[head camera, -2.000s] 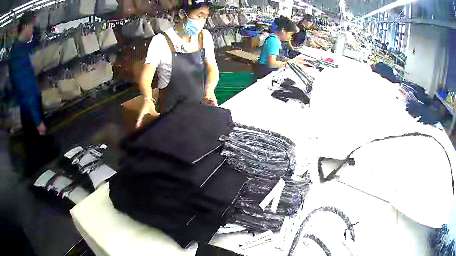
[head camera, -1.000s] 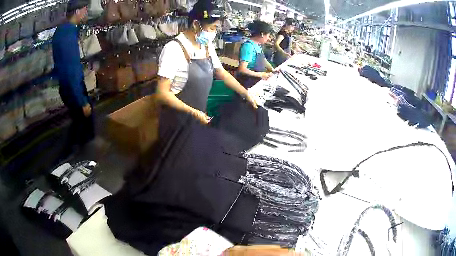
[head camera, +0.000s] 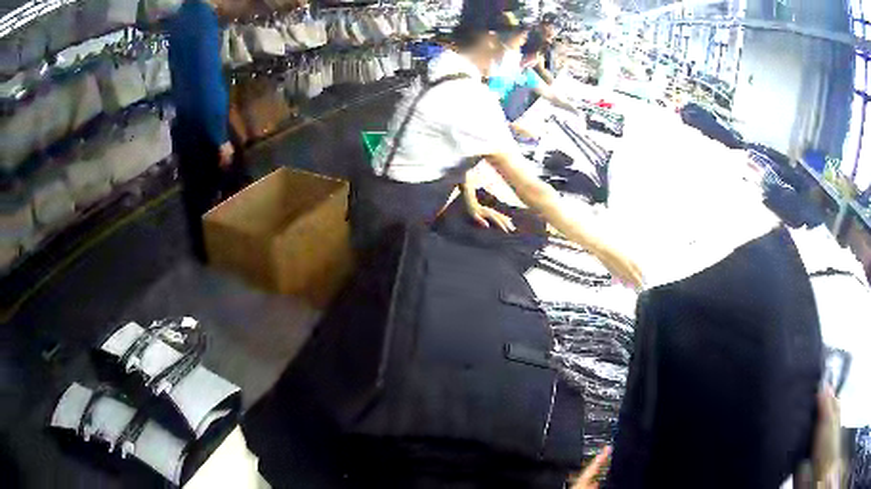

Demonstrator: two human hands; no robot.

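Observation:
A black tote bag (head camera: 716,372) is held up at the right, its face towards me. My right hand (head camera: 827,435), blurred and partly cut off, grips its right edge. My left hand (head camera: 593,470) shows only as fingers at the bottom edge of the picture, at the bag's lower left side. A stack of black bags (head camera: 468,353) lies to the left, with handles in shiny clear film (head camera: 597,349) bunched on its right side. Another person's arm (head camera: 563,215) reaches across to the held bag's upper left corner.
The person in a white shirt (head camera: 430,124) leans over the table's far side. An open cardboard box (head camera: 310,234) and white rolled pieces with black straps (head camera: 143,406) are at the left. A person in blue (head camera: 199,86) stands behind. The white table cover (head camera: 688,201) runs away.
A black bag now stands up at the right. The person opposite has leaned and reached over to my side. The stack lies squarer, and my hands have come into view beside the held bag.

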